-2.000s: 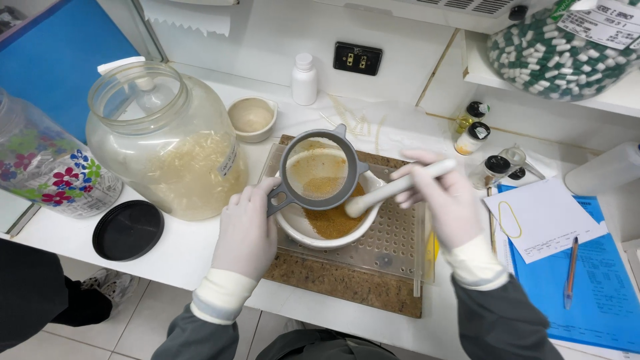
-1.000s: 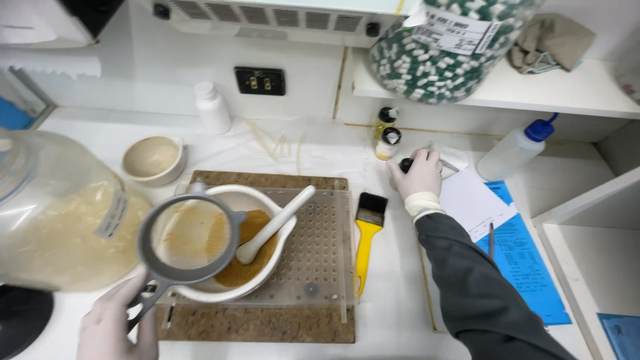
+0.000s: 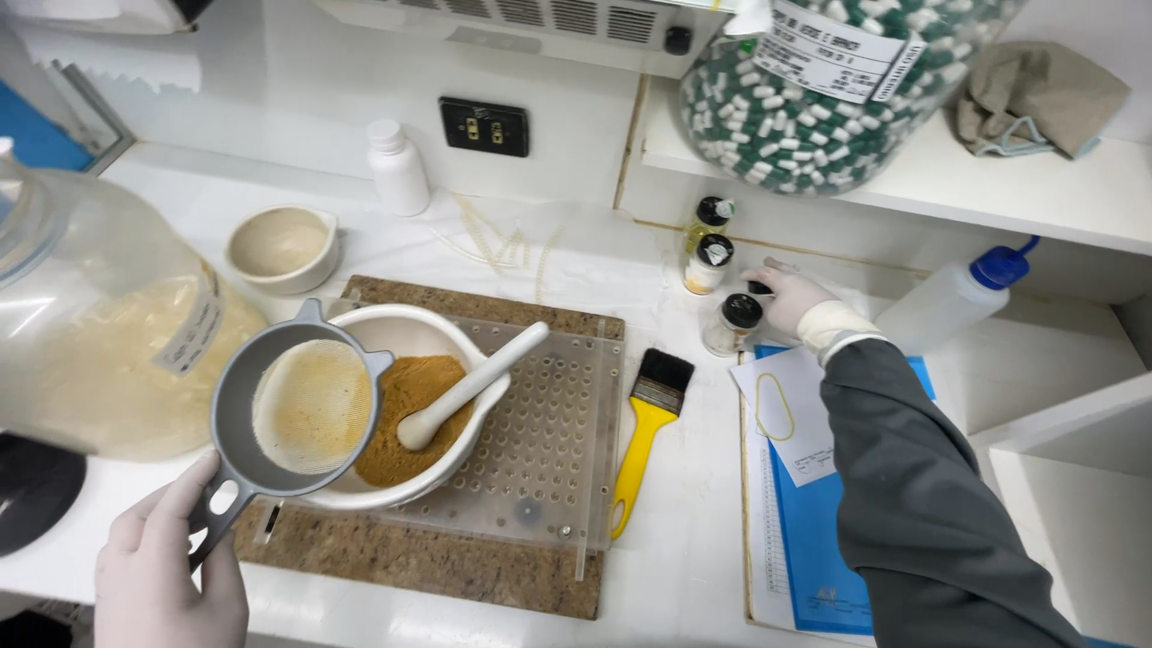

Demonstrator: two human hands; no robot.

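Observation:
My gloved left hand (image 3: 175, 549) holds the handle of a grey mesh strainer (image 3: 315, 405) over the left rim of a white mortar (image 3: 490, 409). Brown powder (image 3: 405, 459) lies in the mortar, and a white pestle (image 3: 477, 382) leans in it against the right rim. Under the mortar is a clear perforated plate (image 3: 540, 450) on a speckled stone board (image 3: 423, 576). My gloved right hand (image 3: 792, 297) reaches to a small black-capped thing beside a small jar with a black lid (image 3: 733, 324); its grip is partly hidden. A yellow-handled brush (image 3: 648, 432) lies right of the board.
A large jar (image 3: 117, 315) stands left, near a small empty mortar (image 3: 283, 247) and a white bottle (image 3: 398, 171). Small vials (image 3: 706, 264) stand at the back. A jar of green-white capsules (image 3: 819, 108) rests on the shelf. Papers (image 3: 796, 414) and a wash bottle (image 3: 954, 292) are right.
My right hand has let go of the pestle, now resting in the mortar, and moved right to the small jars. My left hand and the strainer have moved left over the mortar. The view has shifted right.

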